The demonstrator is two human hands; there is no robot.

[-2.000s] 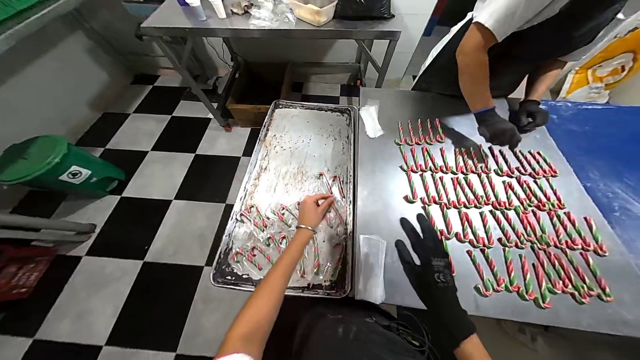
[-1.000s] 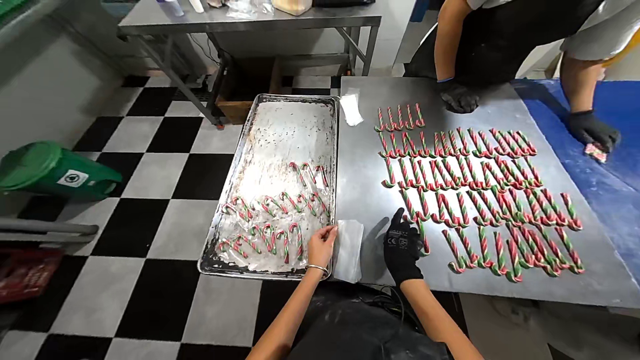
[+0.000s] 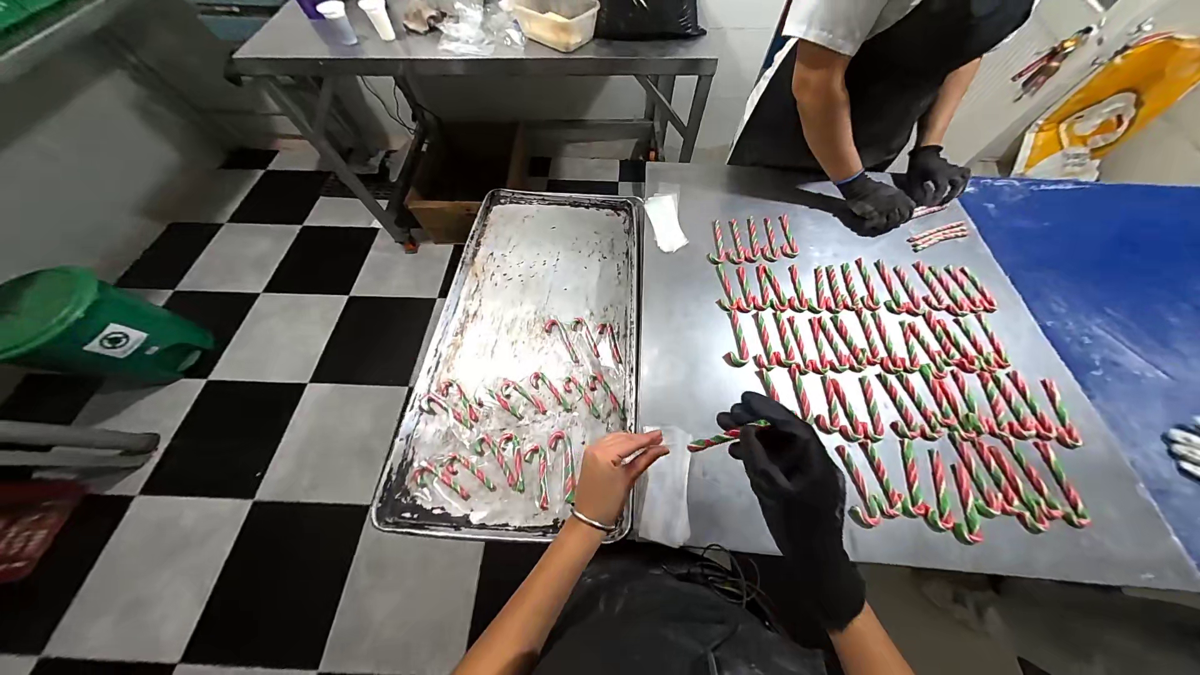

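My bare left hand (image 3: 614, 473) is over the right edge of a metal baking tray (image 3: 553, 253), thumb and fingertips pinched near clear plastic bags (image 3: 666, 487); whether it grips a bag's edge I cannot tell. In my black-gloved right hand (image 3: 778, 455) is a red, green and white candy cane (image 3: 717, 439), held above the steel table (image 3: 680, 319) with its straight end toward my left hand. Rows of unwrapped candy canes (image 3: 862, 342) lie to the right. Several candy canes in clear wrap (image 3: 511, 459) rest on the lower half of the tray.
Across the table, a co-worker's black-gloved hands (image 3: 881, 202) touch striped candy pieces (image 3: 937, 234). Another stack of clear bags or sheets (image 3: 666, 222) lies by the tray's upper right. A green bin (image 3: 94, 323) stands left; a blue surface (image 3: 1097, 262) adjoins right.
My right hand has picked up a candy cane. My left hand, over the tray two seconds ago, is now at its right edge by the bags. The co-worker's hands have come together.
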